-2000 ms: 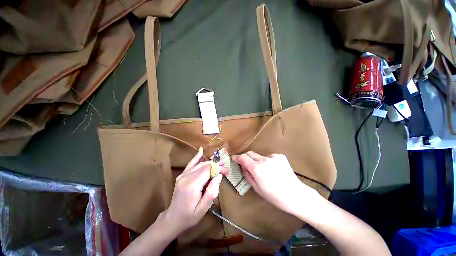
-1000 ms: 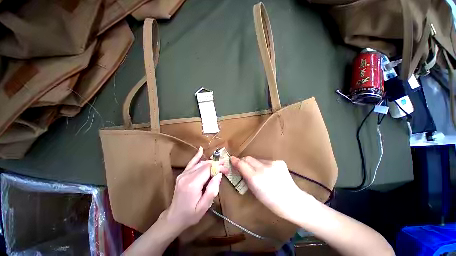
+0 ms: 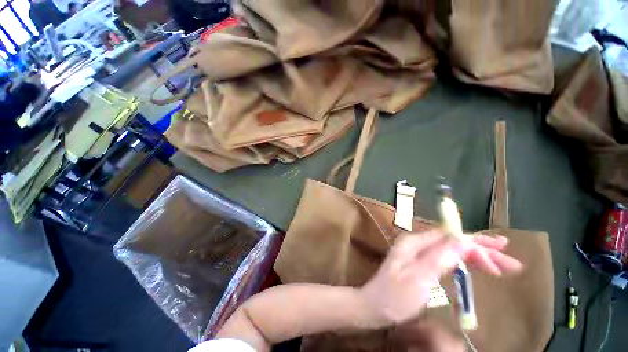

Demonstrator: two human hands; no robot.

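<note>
A tan-brown tote bag (image 3: 513, 275) lies on the dark green table, its handles pointing away. One cream closure tab (image 3: 404, 207) extends above its mouth. Another pale tab (image 3: 436, 297) shows partly below my left hand. My left hand (image 3: 434, 268) is blurred over the bag's middle and holds a white pen tool (image 3: 467, 295), tip pointing away, some fingers spread. A blurred skin-coloured shape, seemingly my right hand (image 3: 434, 339), is low in the picture and mostly hidden; its grip cannot be told.
A second pen tool (image 3: 573, 308) lies right of the bag, near a red can (image 3: 611, 237). Heaped brown bags (image 3: 303, 96) lie behind and left. A clear-lined bin (image 3: 186, 258) is at the left. More brown bags (image 3: 503, 48) are behind. Pale stacked material (image 3: 100, 127) is far left.
The view has swung left, showing more of the bin and bag heap. My left hand has lifted from the tab with the pen tool. My right hand has left the tab and is mostly hidden.
</note>
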